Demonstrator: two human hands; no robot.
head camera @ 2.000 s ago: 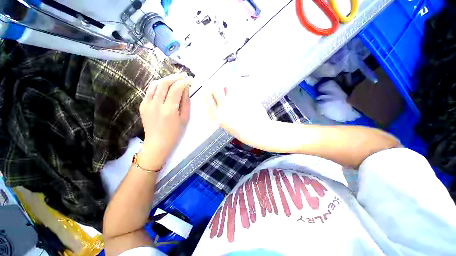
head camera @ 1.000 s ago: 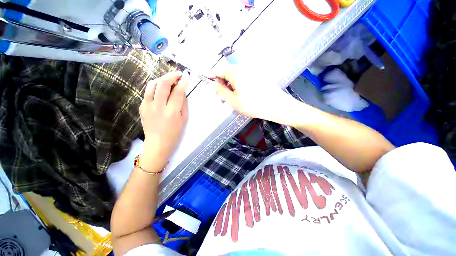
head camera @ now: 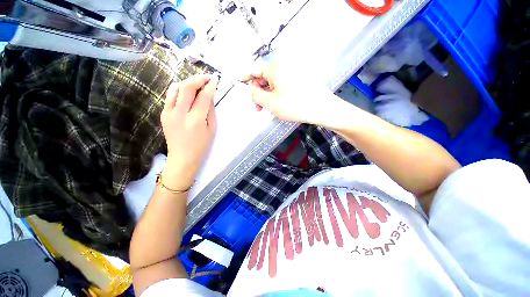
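Observation:
A dark plaid garment piece (head camera: 125, 110) lies heaped on the left, and its lit edge reaches under the sewing machine head (head camera: 75, 35). My left hand (head camera: 189, 119) pinches the garment's edge between thumb and fingertips, just below the blue-grey cylindrical attachment (head camera: 177, 28). My right hand (head camera: 279, 93) is a little to the right, its thumb and forefinger closed on a thin dark strip or thread end that points toward my left fingertips. Glare hides whether the strip joins the garment. The needle is hard to make out.
Red-handled scissors (head camera: 372, 6) are cut off at the top edge. Small dark and silver bits (head camera: 247, 17) lie on the white table. A measuring strip (head camera: 232, 168) runs along its front edge. Blue crates (head camera: 465, 52) stand beyond, and yellow tape (head camera: 110, 275) is at lower left.
My right hand has gone from flat and blurred on the table to pinching near the edge. My left hand keeps its pinch. The view has shifted, moving the scissors toward the top edge.

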